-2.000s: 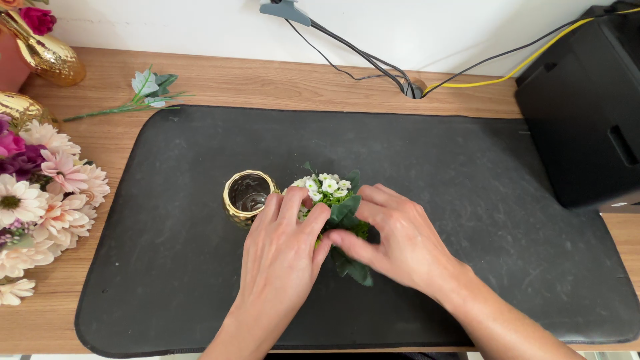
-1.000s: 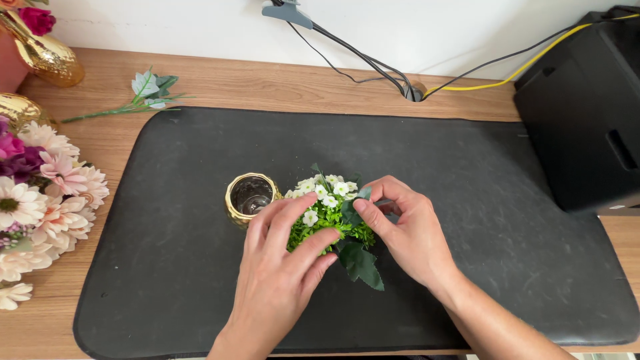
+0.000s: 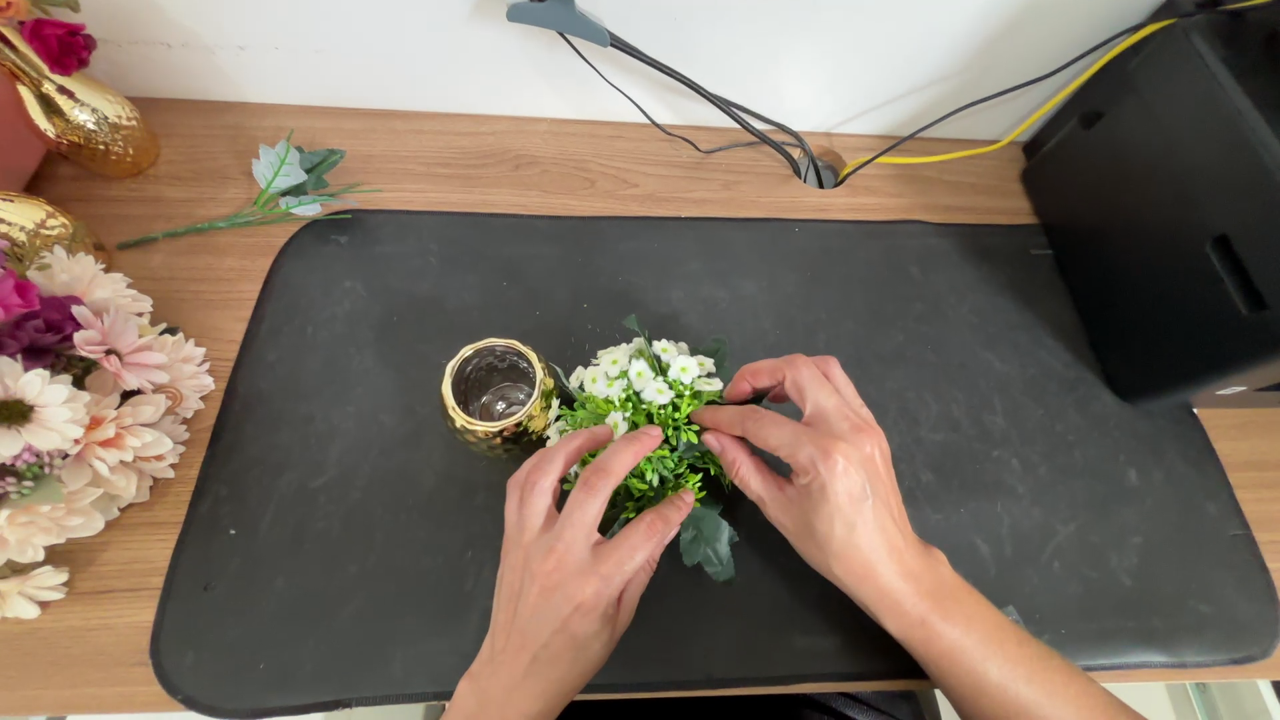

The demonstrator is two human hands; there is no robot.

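A small artificial flower arrangement (image 3: 650, 400), with white blossoms, bright green sprigs and dark green leaves, stands on the black desk mat (image 3: 400, 560). My left hand (image 3: 585, 550) rests its spread fingertips on the front left of the greenery. From the right, my right hand (image 3: 825, 460) has its thumb and index finger close together at the sprigs; whether they pinch a stem cannot be told. A gold faceted glass vase (image 3: 497, 398), open at the top with nothing seen inside, stands just left of the arrangement. The base of the arrangement is hidden.
A loose artificial leaf stem (image 3: 240, 218) lies on the wooden desk (image 3: 480, 150) behind the mat. Pink, cream and purple artificial flowers (image 3: 120, 400) and a gold vase (image 3: 95, 125) stand at left. A black box-shaped device (image 3: 1170, 220) is at right. Cables (image 3: 720, 100) pass through a desk hole.
My right hand's fingers have moved off the dark leaf they touched a second ago and now sit at the green sprigs. My left hand has shifted slightly over the greenery. The gold vase has not moved.
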